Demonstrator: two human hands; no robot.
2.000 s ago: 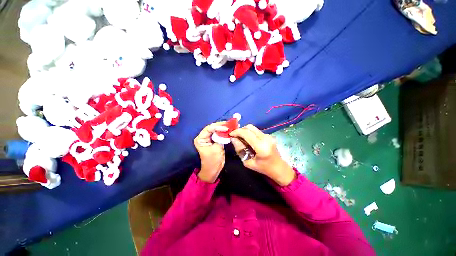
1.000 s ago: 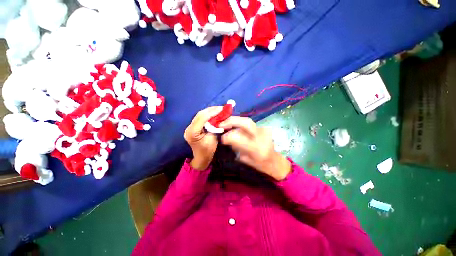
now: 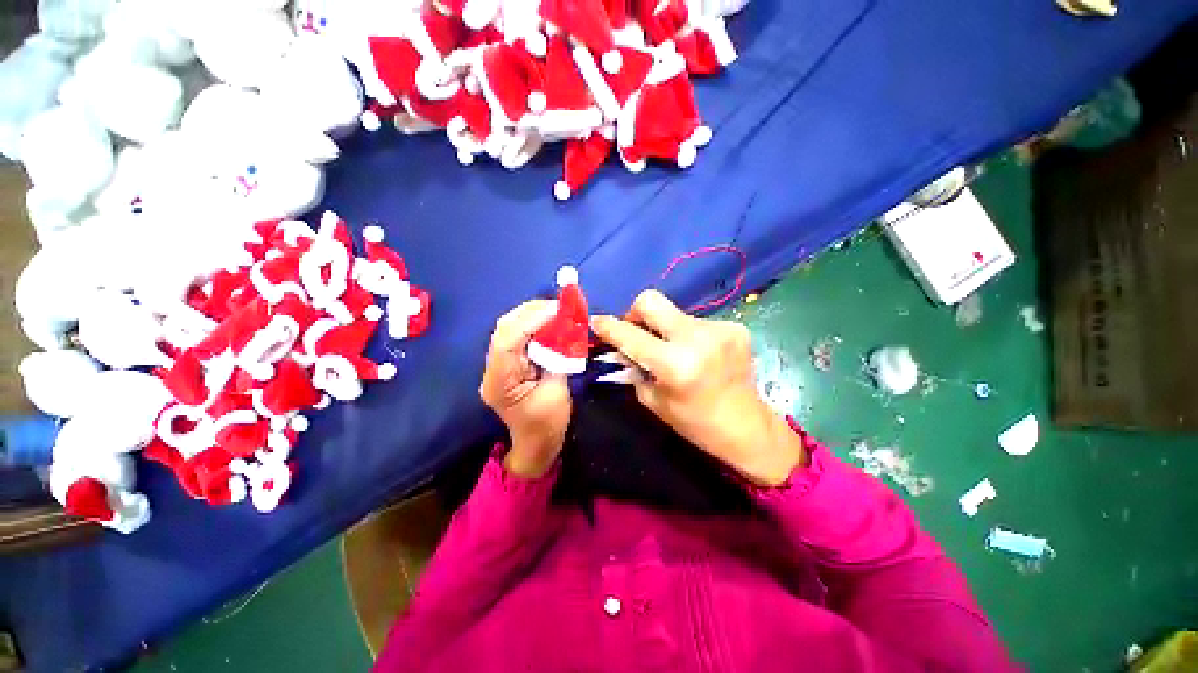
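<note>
My left hand holds a small red Santa hat by its white brim, its cone and white pompom pointing up. My right hand is just right of the hat, thumb and index finger close together near its edge. A pointed metal tool, perhaps snips, sticks out from under the right fingers towards the hat. No needle can be made out. A loop of red thread lies over the blue cloth beyond my right hand.
A near pile of hats lies left, a second pile farther back. White plush toys are heaped at the left. A white box and cardboard box stand right, with scraps on the green floor.
The hat is now upright with its cone showing. My right hand has drawn slightly right off the hat, and the metal tips show. The red thread has curled into a loop. The view has shifted.
</note>
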